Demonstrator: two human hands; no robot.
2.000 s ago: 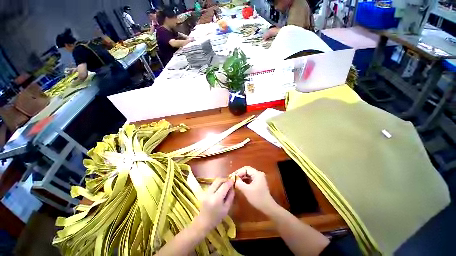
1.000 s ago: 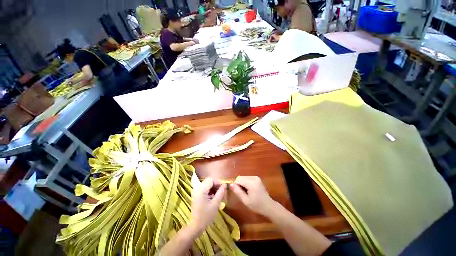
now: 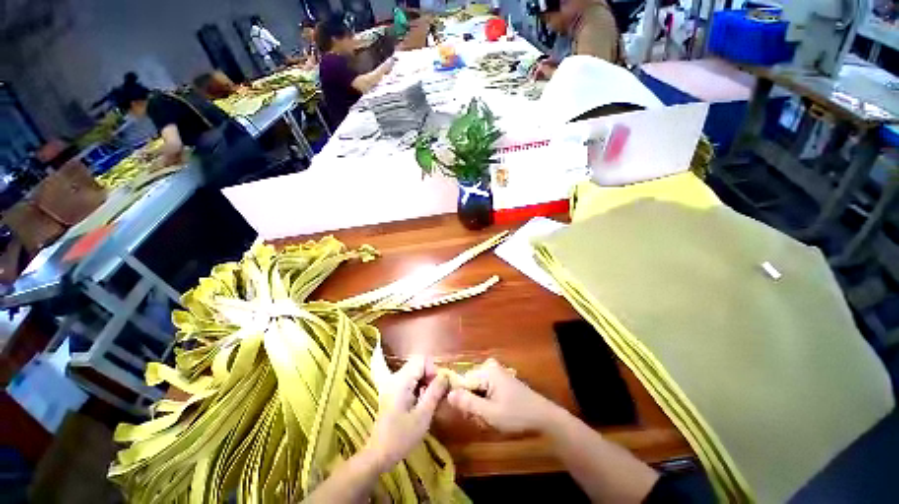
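Note:
A yellow strip end is pinched between the fingertips of my two hands, above the reddish-brown desk. My left hand grips it from the left and my right hand from the right; the fingers hide most of it. A large bundle of yellow-olive strips lies left of my hands, gathered by a pale band. A few loose strips reach from it across the desk beyond my hands.
A black phone lies right of my hands. Stacked olive panels with a small white tag cover the right side, partly over white paper. A potted plant, calendar and low white partition stand behind. Several people work at tables beyond.
My right hand has turned and its fingers have closed more over the strip end. My hands have lowered slightly. Thin yellowish threads or scraps now show just beyond my fingertips.

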